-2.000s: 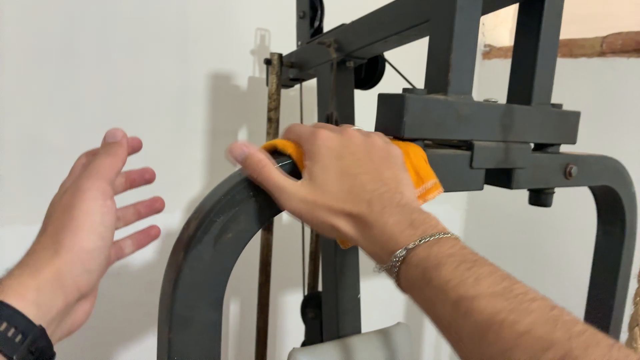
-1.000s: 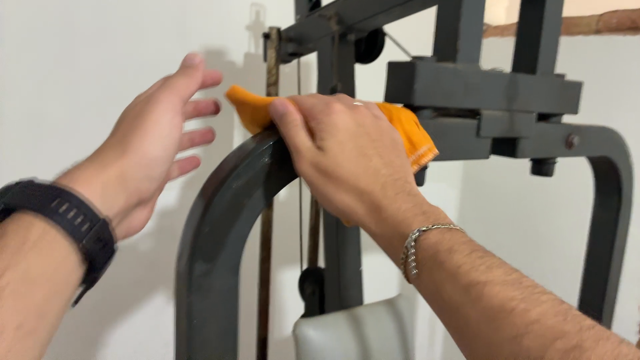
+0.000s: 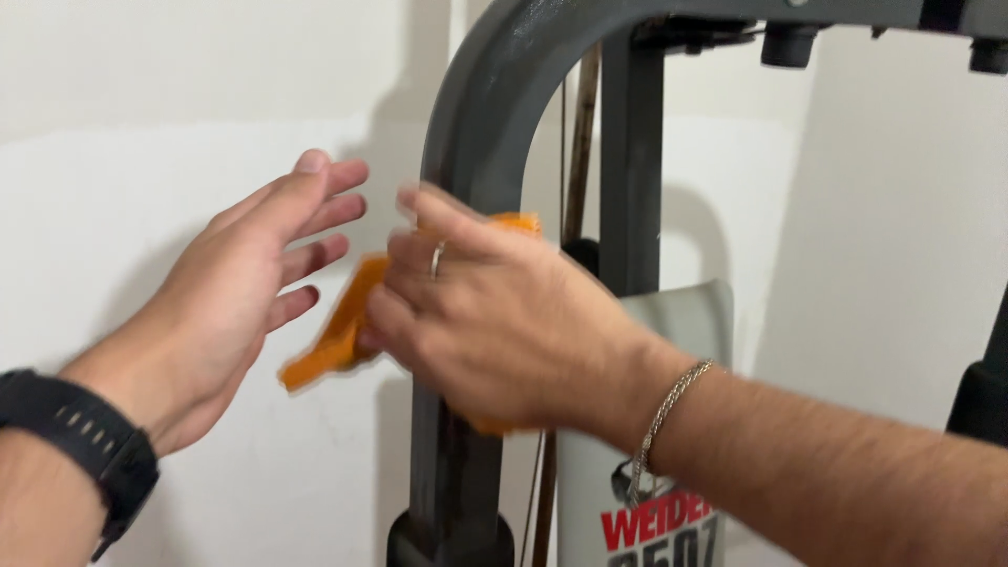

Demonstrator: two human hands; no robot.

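Note:
My right hand (image 3: 504, 323), with a ring and a chain bracelet, is wrapped around the upright part of a dark grey tubular steel frame (image 3: 457, 472) of a home gym machine. It presses an orange cloth (image 3: 339, 339) against the tube, below the bend; one end of the cloth sticks out to the left and the palm hides much of the rest. My left hand (image 3: 244, 276), with a black watch on the wrist, is held in the air left of the tube, fingers apart and holding nothing.
Behind the tube are a vertical post (image 3: 630, 165), a rusty rod (image 3: 583, 150) and a thin cable. A grey Weider-branded backrest (image 3: 677, 323) stands at lower centre. Knobs (image 3: 787, 45) hang under the top bar. A black padded part (image 3: 980, 402) is at the right edge, a white wall (image 3: 197, 87) behind.
My right hand and the orange cloth have gone from the top of the curved tube down to its upright part. My left hand stays apart from the frame. The view has tilted down.

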